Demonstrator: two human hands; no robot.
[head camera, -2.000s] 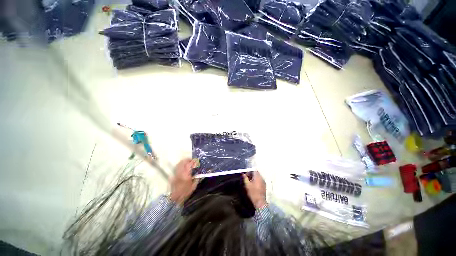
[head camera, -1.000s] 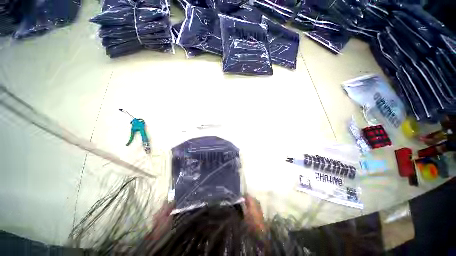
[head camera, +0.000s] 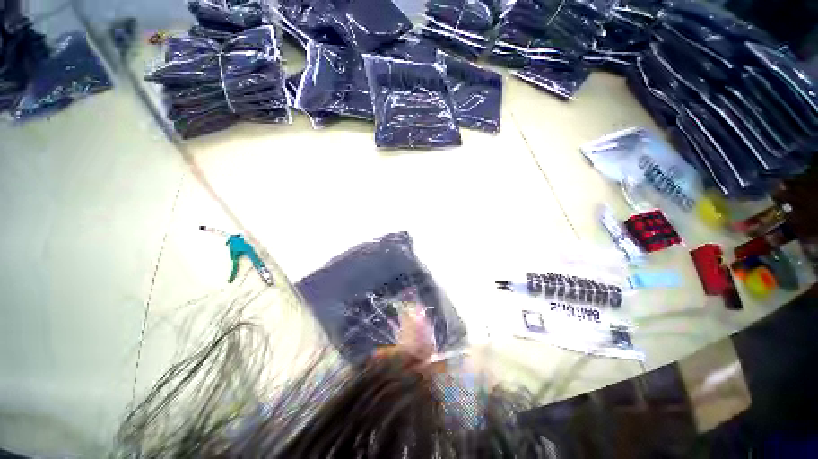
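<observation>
The bagged trousers, a dark shiny rectangle with faint print, lie tilted on the cream table in front of me. My right hand is blurred and lies on the lower part of the bag, its checked sleeve behind it. I cannot tell whether it grips the bag. Hair covers the bag's near end. My left hand is not visible. The teal air blow gun lies on the table to the left of the bag.
Packed bundles line the far side and right. Empty printed polybags lie right, with a dark pointed stick. A white plastic bag, a red-black checked item and red and yellow items lie further right. The air hose crosses the left.
The bag has gone from nearly straight, between both hands, to tilted. My right hand has moved onto its face, and my left hand has gone out of sight. The view has shifted.
</observation>
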